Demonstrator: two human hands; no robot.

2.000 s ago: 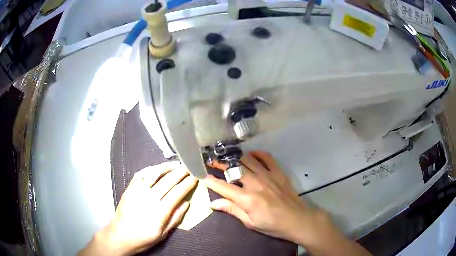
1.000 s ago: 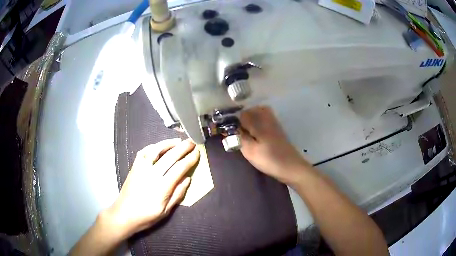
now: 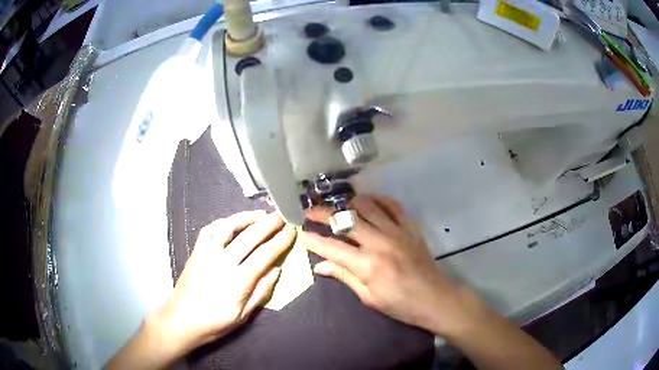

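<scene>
The dark brown-purple garment panel (image 3: 339, 325) lies under the sewing machine (image 3: 433, 94), with a stitched line along its left side. A pale yellow patch pocket (image 3: 295, 280) lies on it, pointed end towards me, its top hidden by the machine head and fingers. My left hand (image 3: 230, 278) lies flat on the pocket's left part and the panel. My right hand (image 3: 386, 260) lies on the panel right of the pocket, fingertips by the needle area, partly behind the tension knob (image 3: 344, 221). The needle and presser foot are mostly hidden.
A glaring sewing lamp (image 3: 148, 130) stands left of the machine head. A dark cloth pile (image 3: 20, 217) lies past the taped left table edge. A small white box (image 3: 519, 20) and orange and green handled tools (image 3: 627, 66) are at the back right.
My right hand has come back from beside the needle area and now lies spread on the panel, close to the pocket. My left hand stays on the pocket. The camera view has shifted slightly.
</scene>
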